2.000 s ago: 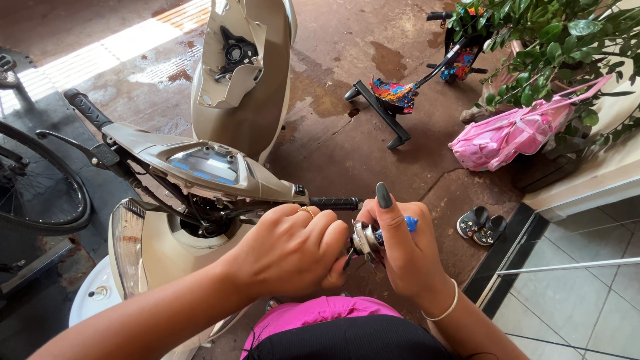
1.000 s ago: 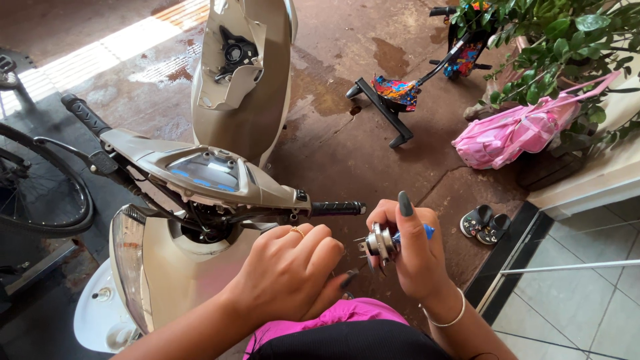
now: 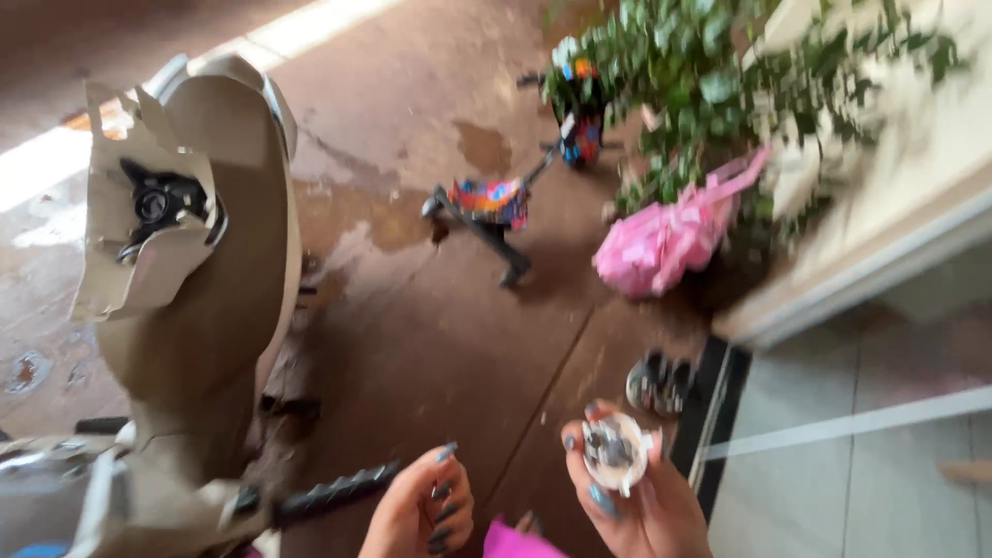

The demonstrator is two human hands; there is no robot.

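Note:
In my right hand (image 3: 632,488) is a small round metal part (image 3: 616,453), its face turned up toward the camera; motion blur hides its finer details, and it may be a bulb or its holder. My left hand (image 3: 426,500) has curled fingers and is beside the black ribbed handlebar grip (image 3: 337,494) of a beige motor scooter (image 3: 174,508). Nothing shows in that hand, though its palm is partly hidden. A beige scooter panel (image 3: 147,287) with a black round fitting (image 3: 159,205) is at the left.
Farther forward is a multicoloured child's ride-on with a black frame (image 3: 488,213). A pink bag (image 3: 659,244) lies beside a leafy plant (image 3: 697,85). Dark shoes (image 3: 659,381) are near the black doorway sill (image 3: 709,411), with grey tiles (image 3: 806,434) at the right.
My hands have moved apart, and the metal part in my right hand has been turned to face up. The view has swung to the right.

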